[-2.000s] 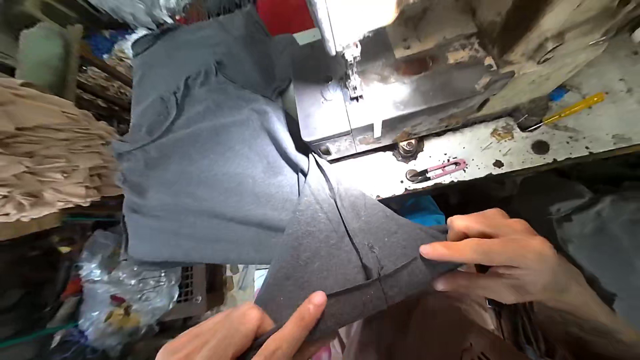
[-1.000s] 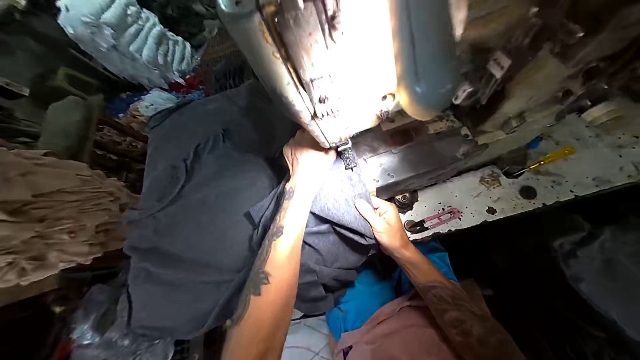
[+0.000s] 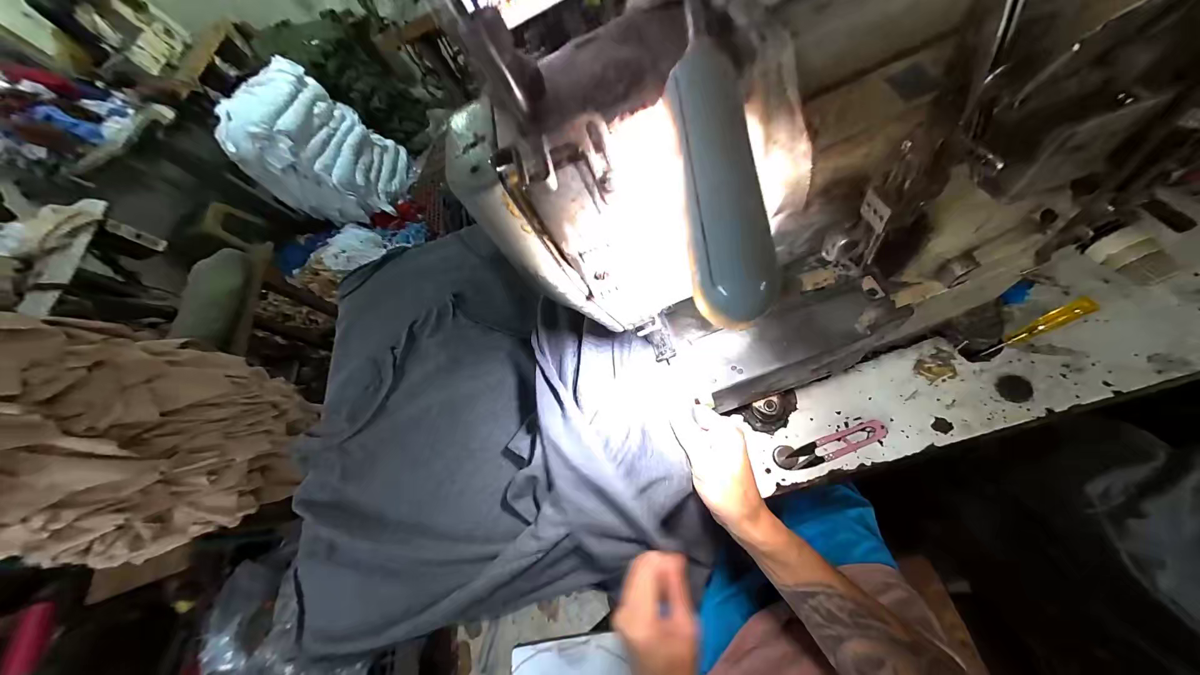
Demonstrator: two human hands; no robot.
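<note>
A dark grey fabric garment point(image 3: 422, 478) lies spread across the sewing machine bed, part of it bunched beneath the presser foot point(image 3: 662, 343) of the industrial sewing machine point(image 3: 525, 216). My right hand point(image 3: 722, 459) grips the garment's right edge, just in front of the foot, with fingertips washed out by the lamp glare. Low in the view, my left hand point(image 3: 656, 609) is motion-blurred, its fingers curled, at the garment's lower edge; whether it holds cloth cannot be made out.
Pink-handled thread snips point(image 3: 848, 441) and a yellow-handled screwdriver point(image 3: 1050, 321) lie on the worn white table point(image 3: 909, 403) at right. A pile of tan fabric point(image 3: 131, 441) stands at left, with a white bundle point(image 3: 305, 141) behind. A grey lamp-like housing point(image 3: 722, 187) hangs over the machine bed.
My left hand has moved from beside the presser foot down toward my lap. My right hand stays on the cloth near the foot. Two seconds ago both hands held a folded fabric corner before the machine.
</note>
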